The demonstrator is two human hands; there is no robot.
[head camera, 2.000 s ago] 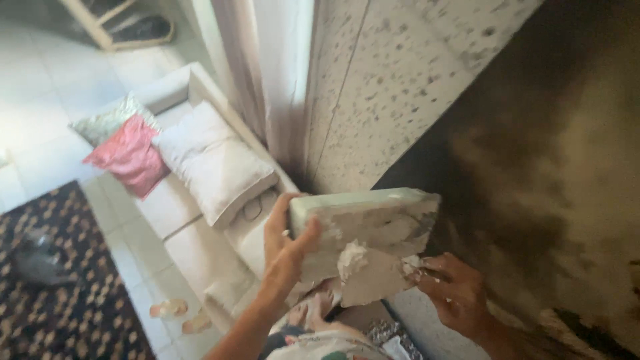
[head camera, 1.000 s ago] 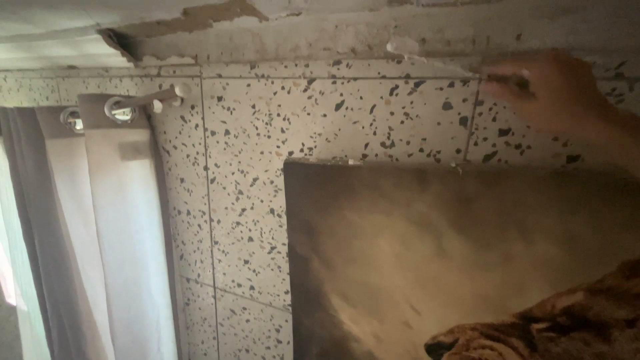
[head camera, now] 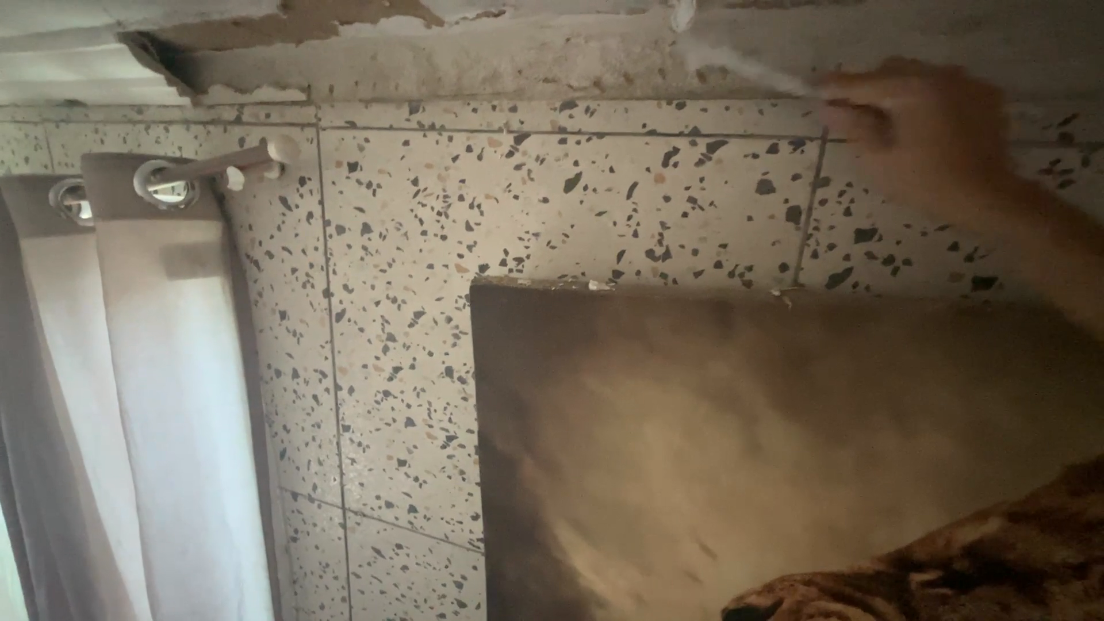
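Note:
High at the right, my right hand [head camera: 927, 129] is closed around a thin, blurred tool with a pale blade [head camera: 750, 67], probably a putty knife. The blade points left, over the rough grey band [head camera: 561, 65] between the speckled tiles and the ceiling. A dab of white paste [head camera: 682, 15] shows just beyond its tip at the top edge. Whether the blade touches the surface I cannot tell. My left hand is out of view.
Speckled terrazzo wall tiles [head camera: 414, 345] lie behind a large dark picture panel [head camera: 733, 431]. Grey-and-white curtains [head camera: 172, 362] hang at left from a rod [head camera: 216, 166]. Peeling, broken ceiling edging [head camera: 159, 60] juts out at the upper left.
The view has swung up from the sofa and the pale board with white paste, held in my left hand two seconds ago. My right hand has moved from that board to the top of the wall.

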